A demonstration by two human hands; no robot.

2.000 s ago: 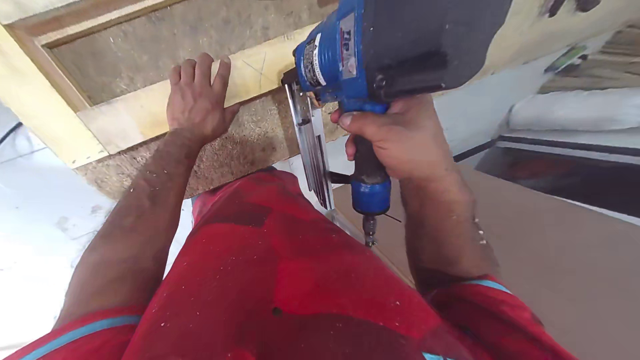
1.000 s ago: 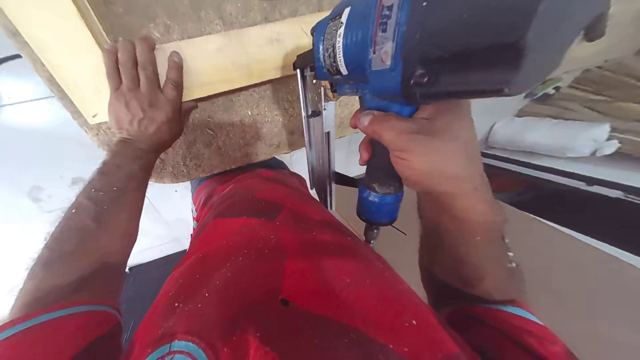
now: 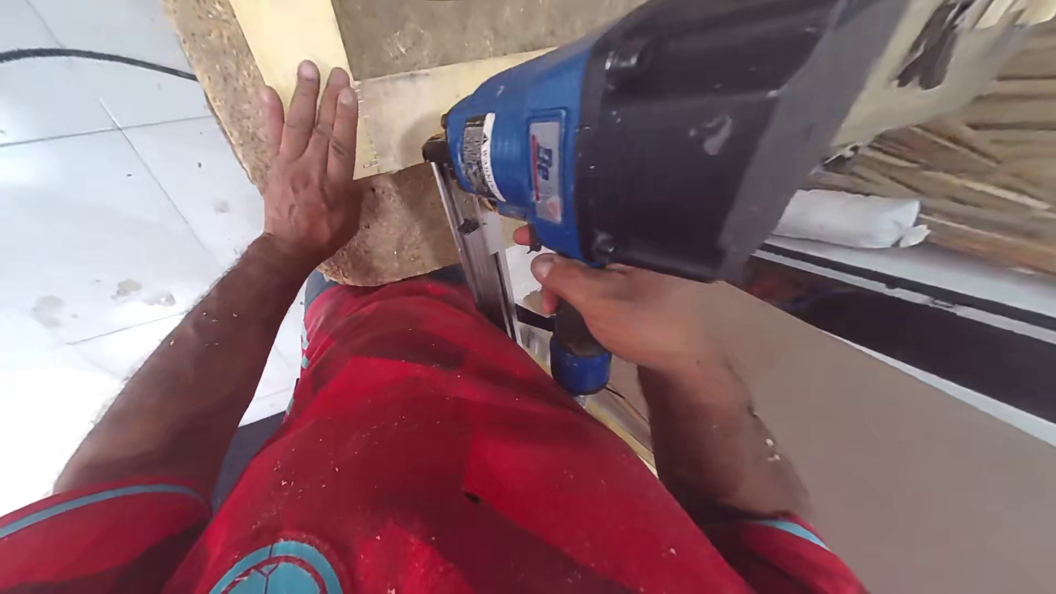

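My right hand (image 3: 627, 305) is closed around the black grip of a blue and black pneumatic nail gun (image 3: 528, 157). The tool's nose meets a pale wooden strip (image 3: 404, 103) of a frame, and its metal magazine (image 3: 483, 256) slopes down toward my red shirt. My left hand (image 3: 309, 173) lies flat with fingers spread at the frame's corner, over another pale strip (image 3: 289, 33) and the rough particle board (image 3: 404, 219) beneath. Nothing is gripped in it. The tip of the nose is partly hidden.
A black hose or cable (image 3: 99, 56) runs over the white tiled floor (image 3: 74, 206) at the left. On the right are a brown panel (image 3: 866, 429), a white wrapped roll (image 3: 850, 219) and a pile of wooden strips (image 3: 982, 157).
The nail gun's nose has come closer to the frame's corner and my left hand. My left hand has shifted along the frame onto the corner. The view has moved too.
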